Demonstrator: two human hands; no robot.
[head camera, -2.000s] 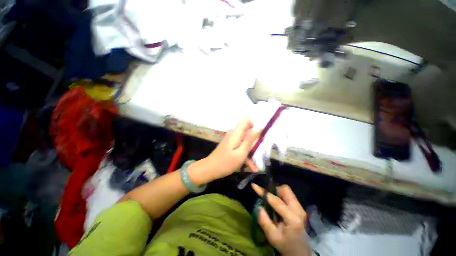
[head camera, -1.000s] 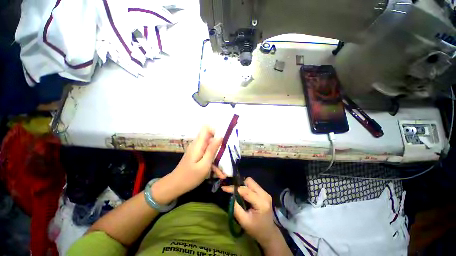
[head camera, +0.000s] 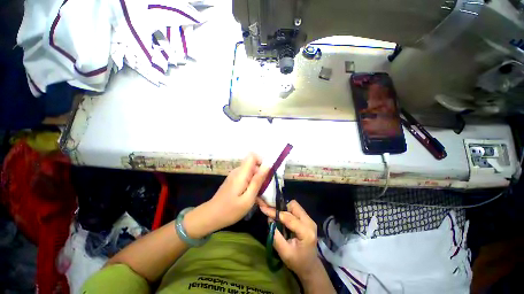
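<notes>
A small folded white garment piece (head camera: 270, 193) with a maroon stripe (head camera: 278, 166) is pinched in my left hand (head camera: 237, 192), just off the table's front edge. The stripe's end sticks up over the tabletop. My right hand (head camera: 296, 237) holds scissors (head camera: 272, 246) by their dark green loops. The blades point up and lie against the white piece, and they look nearly closed. My left fingers hide part of the piece.
The sewing machine (head camera: 327, 20) stands at the back. A phone (head camera: 378, 113) with a cable and a slim red-black tool (head camera: 424, 135) lie at right. White striped pieces lie in a pile at back left (head camera: 86, 43) and another at lower right (head camera: 411, 258). A red bag (head camera: 31, 201) is at left.
The view has steadied and swung right since the first frame. Both hands, the piece and the scissors have shifted slightly right since the second frame. My left hand still holds the piece.
</notes>
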